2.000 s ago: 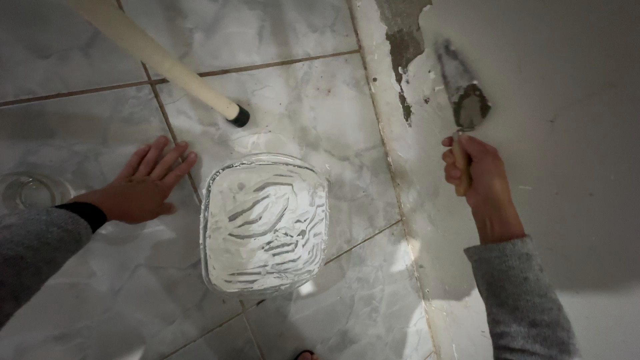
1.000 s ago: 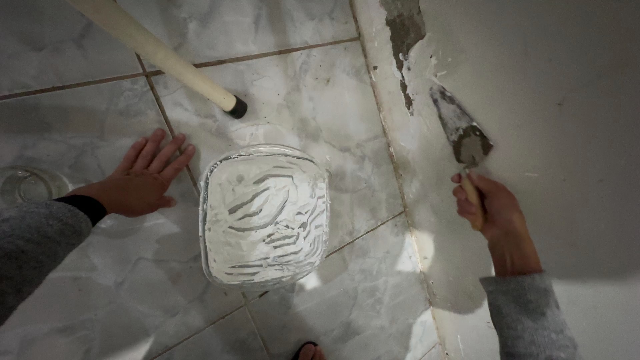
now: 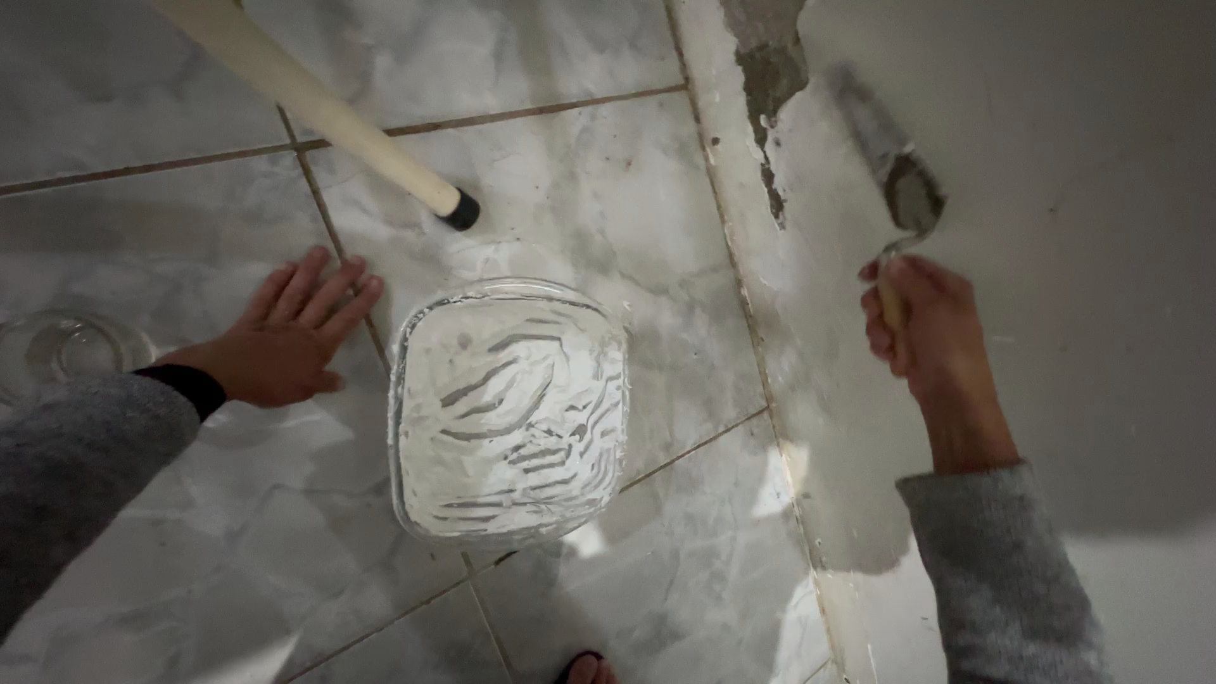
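My right hand (image 3: 936, 328) grips the wooden handle of a small pointed trowel (image 3: 883, 157), its metal blade at the wall (image 3: 1073, 285) and pointing up and left. Grey residue shows on the blade near its neck. Left of the blade is a damaged patch (image 3: 771, 81) where the wall coating has come away. My left hand (image 3: 290, 332) rests flat on the marbled floor tiles with its fingers spread, holding nothing. Between my hands sits a clear, rounded-square container (image 3: 513, 418) of whitish paste with streaks across its surface.
A cream-coloured leg or pole (image 3: 351, 133) with a black end cap stands on the tiles above the container. A round glass dish (image 3: 71, 351) lies at the far left, partly behind my left forearm. Part of a foot (image 3: 587, 668) shows at the bottom edge.
My right hand and the trowel moved down and right between the first two frames, then back up a little by now. My left hand stays on the tiles.
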